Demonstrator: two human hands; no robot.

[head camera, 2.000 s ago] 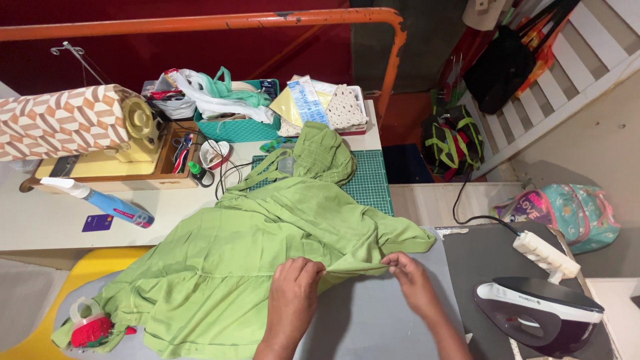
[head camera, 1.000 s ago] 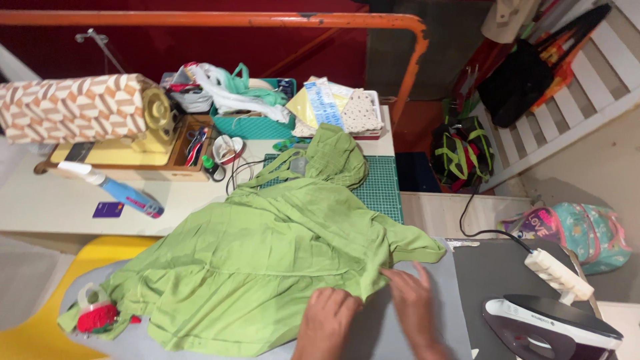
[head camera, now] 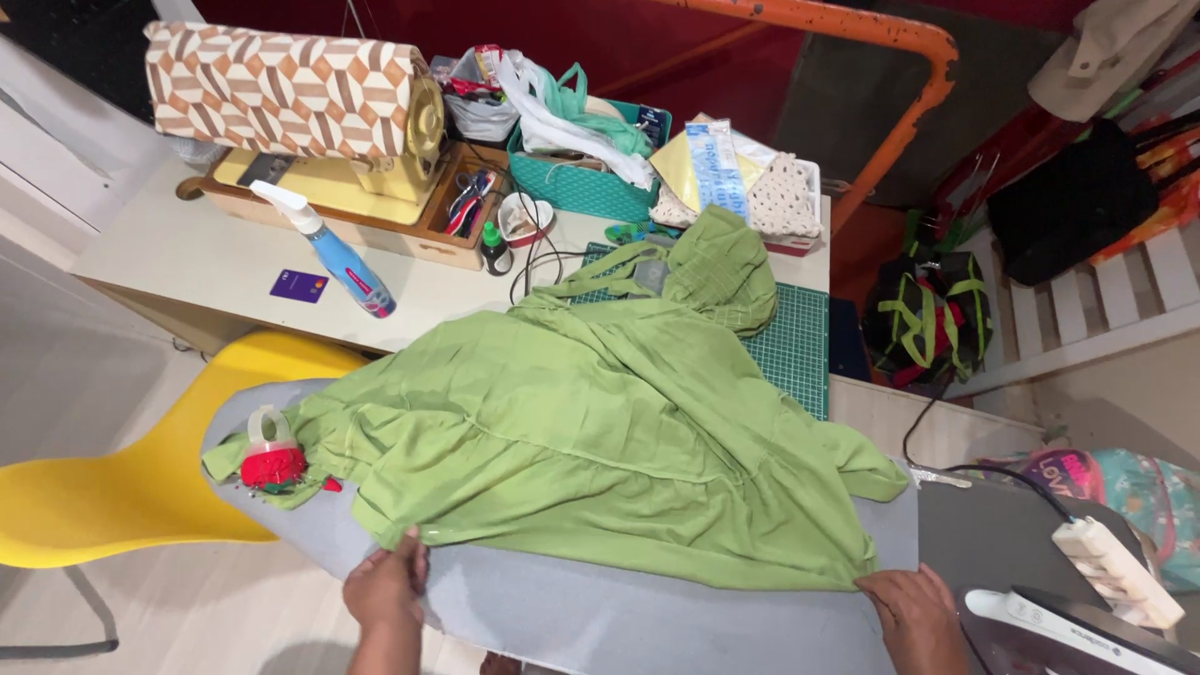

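A green gathered garment [head camera: 600,412] lies spread over a grey ironing board [head camera: 656,619], its upper part resting on a green cutting mat [head camera: 797,352]. My left hand [head camera: 386,581] pinches the near hem between thumb and fingers, toward the left. Far along the same edge, my right hand [head camera: 909,614] holds the hem's right corner, fingers partly over it. A red pincushion [head camera: 272,464] with a clear handle sits at the garment's left end. To the right of my right hand is a clothes iron [head camera: 1059,637], cut off by the frame.
Beyond the board, a white table [head camera: 225,272] bears a cloth-covered sewing machine [head camera: 291,94], a blue spray bottle [head camera: 328,253] and a teal basket [head camera: 581,178]. A yellow chair [head camera: 169,469] stands left. A white power strip [head camera: 1116,567] with a cord lies near the iron.
My hands have moved well apart, the left hand to the left along the hem and the right hand to the right. The garment's near edge is now stretched out straighter between them.
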